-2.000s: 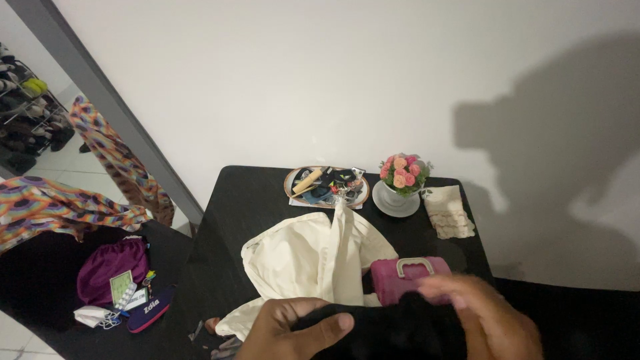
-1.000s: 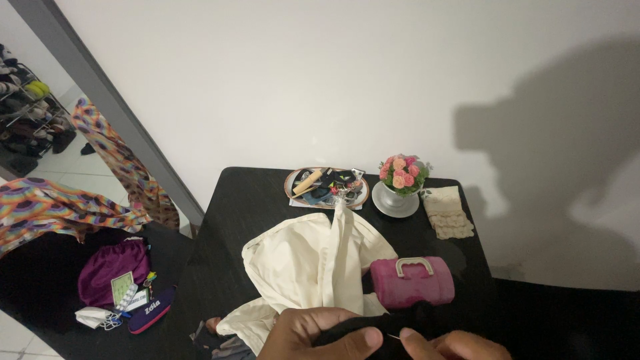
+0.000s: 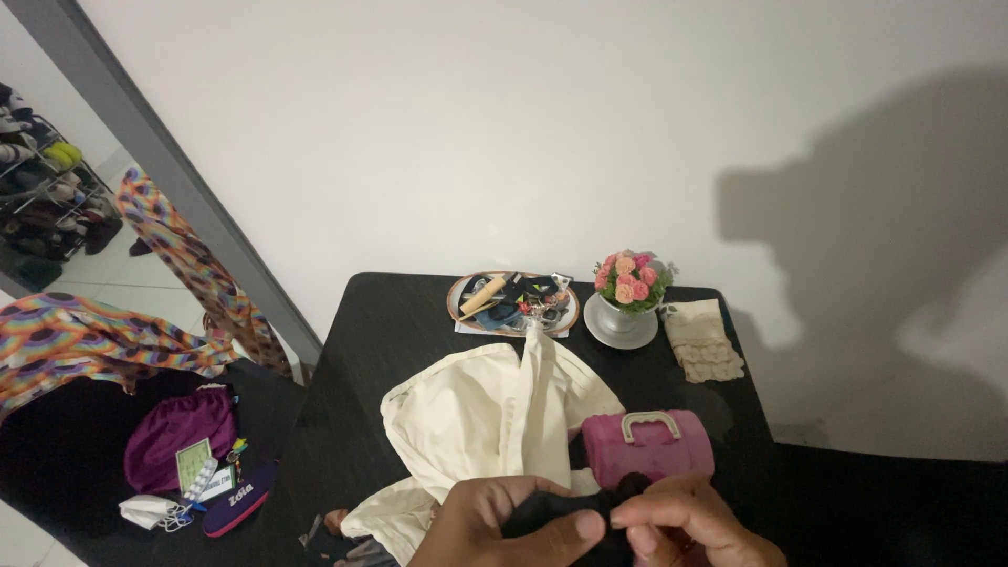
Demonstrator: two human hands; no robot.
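Black fabric (image 3: 551,508) is gripped between the thumb and fingers of my left hand (image 3: 504,524) at the bottom centre. My right hand (image 3: 693,520) pinches at the fabric's right part, its fingertips close to my left thumb. No needle can be made out between the fingers. Just beyond my hands, a cream cloth garment (image 3: 472,409) lies crumpled on the black table (image 3: 354,346). A pink plastic case (image 3: 650,449) with a pale handle stands behind my right hand.
An oval tray (image 3: 454,307) of small items, a flower pot (image 3: 626,319) on a saucer (image 3: 602,335) and a folded beige lace cloth (image 3: 705,342) line the wall side. At left lie a purple pouch (image 3: 181,433), a dark case (image 3: 244,496), a white mask (image 3: 150,510) and patterned cloth (image 3: 87,339).
My right hand, raised and spread over the black fabric two seconds ago, has come down and now pinches it. A thin needle-like thing seen between my hands one second ago no longer shows.
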